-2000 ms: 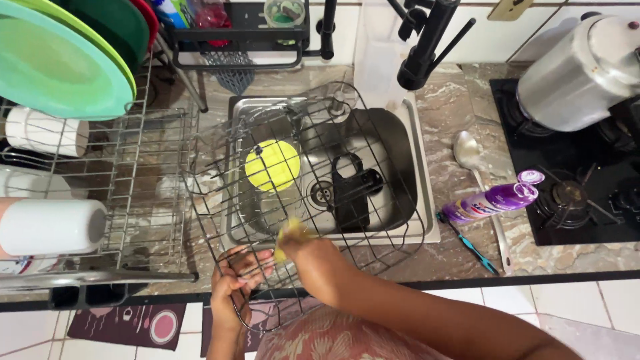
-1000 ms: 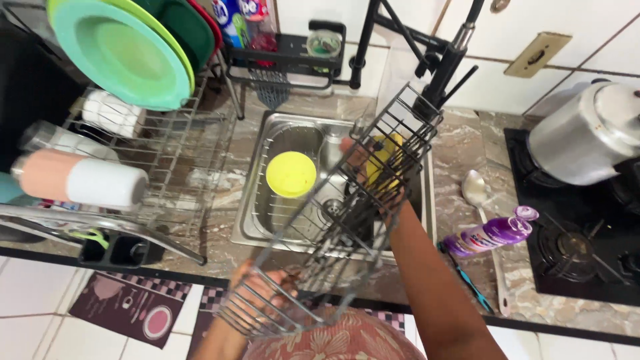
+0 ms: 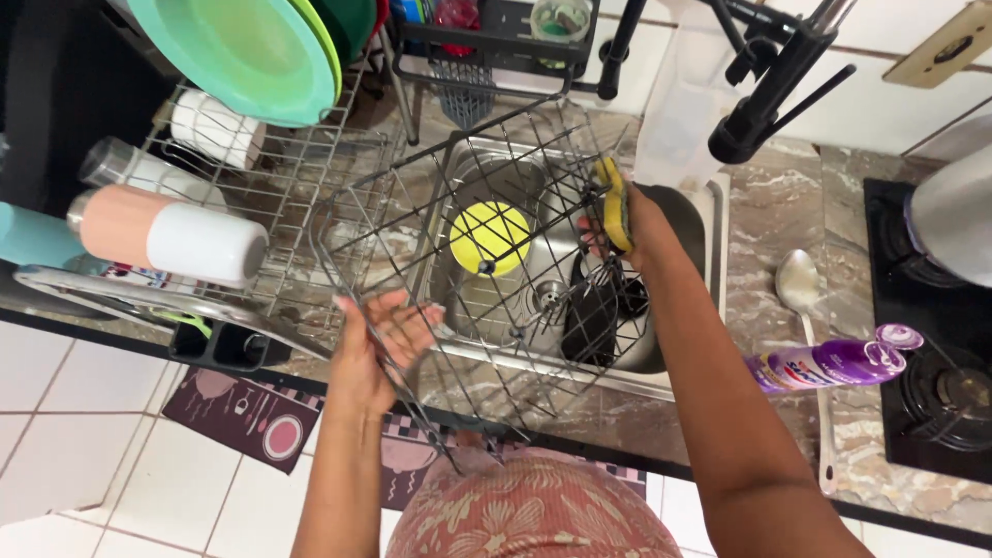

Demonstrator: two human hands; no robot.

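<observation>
A black wire basket (image 3: 496,256) hangs tilted over the steel sink (image 3: 721,232). My left hand (image 3: 387,341) supports its left rim, palm up and fingers spread beneath the wires. At the basket's right side, my right hand (image 3: 635,225) holds a yellow sponge (image 3: 614,205) against the wires, its fingertips partly hidden. Through the mesh I see a round yellow item (image 3: 490,236) in the sink's left part and a black object (image 3: 590,318) beside the drain (image 3: 550,295).
Left of the sink, a wire dish rack (image 3: 310,178) carries plates (image 3: 248,54) and cups. A black faucet (image 3: 748,124) overhangs the back right. On the right are a metal spoon (image 3: 798,283), an open purple bottle (image 3: 829,364) and a stove (image 3: 899,387) with a metal pot (image 3: 957,209).
The basket has turned from a steep, edge-on pose to lying more broadly across the sink. My left hand now shows an open palm under its rim; the sponge remains in my right hand.
</observation>
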